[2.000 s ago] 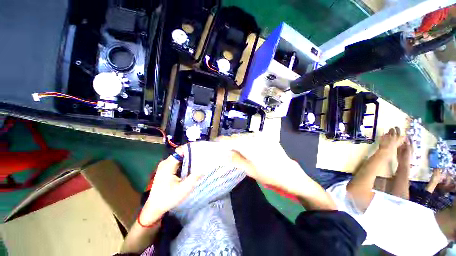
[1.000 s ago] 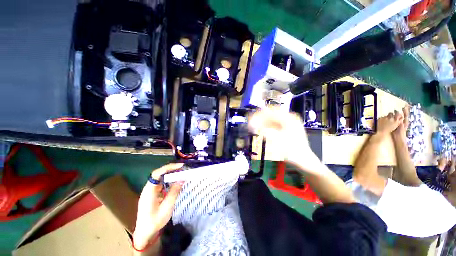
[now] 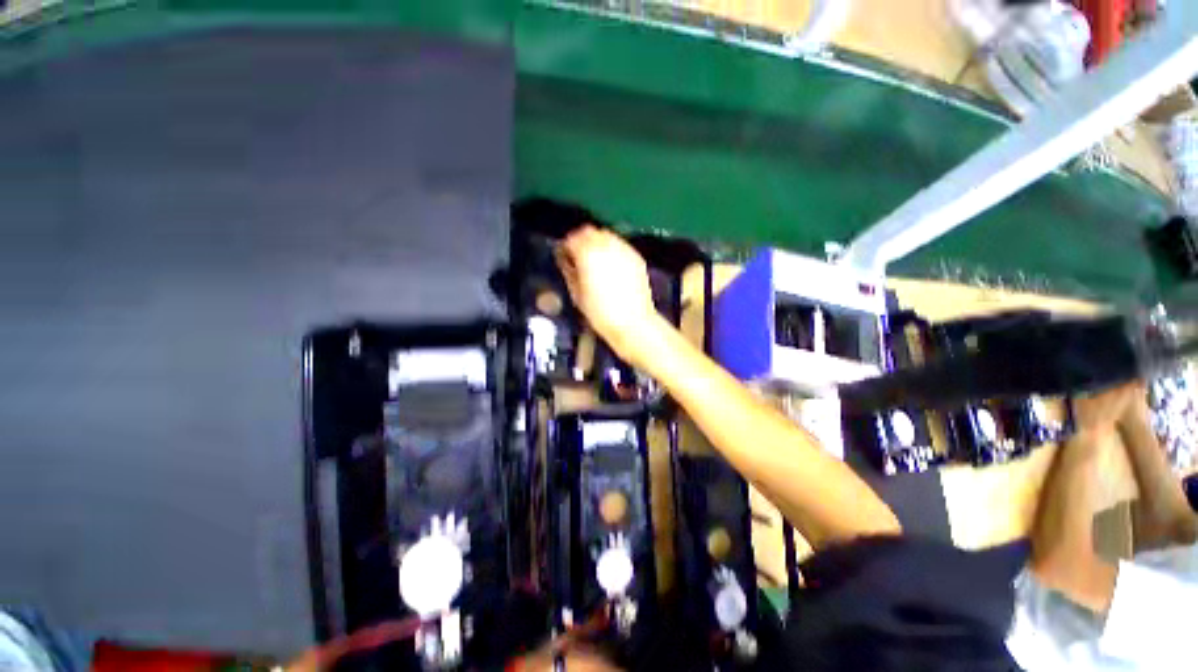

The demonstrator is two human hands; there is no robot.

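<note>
My right hand (image 3: 607,282) reaches over the back housings, fingers curled down at the upper part of one black plastic housing (image 3: 536,269); whether it grips it is unclear. Only a sliver of my left hand (image 3: 565,660) shows, cut off at the bottom edge. A large housing (image 3: 335,486) lies nearest, with a round white stepper motor (image 3: 431,574) in its lower part. Another housing (image 3: 568,492) beside it holds a motor (image 3: 614,570). A third housing (image 3: 703,505) to its right also holds a motor (image 3: 729,604).
A dark mat (image 3: 250,328) covers the left. A blue-and-white screw feeder (image 3: 815,295) stands right of my hand, with a blurred black electric screwdriver (image 3: 985,365) in front. A pale bar (image 3: 998,158) slants above. More housings and a co-worker's arms (image 3: 1077,512) are at right.
The view has shifted, so the housings appear lower. My right hand has moved from beside the feeder to the back housings. My left hand has dropped mostly out of view; the white strip is no longer visible.
</note>
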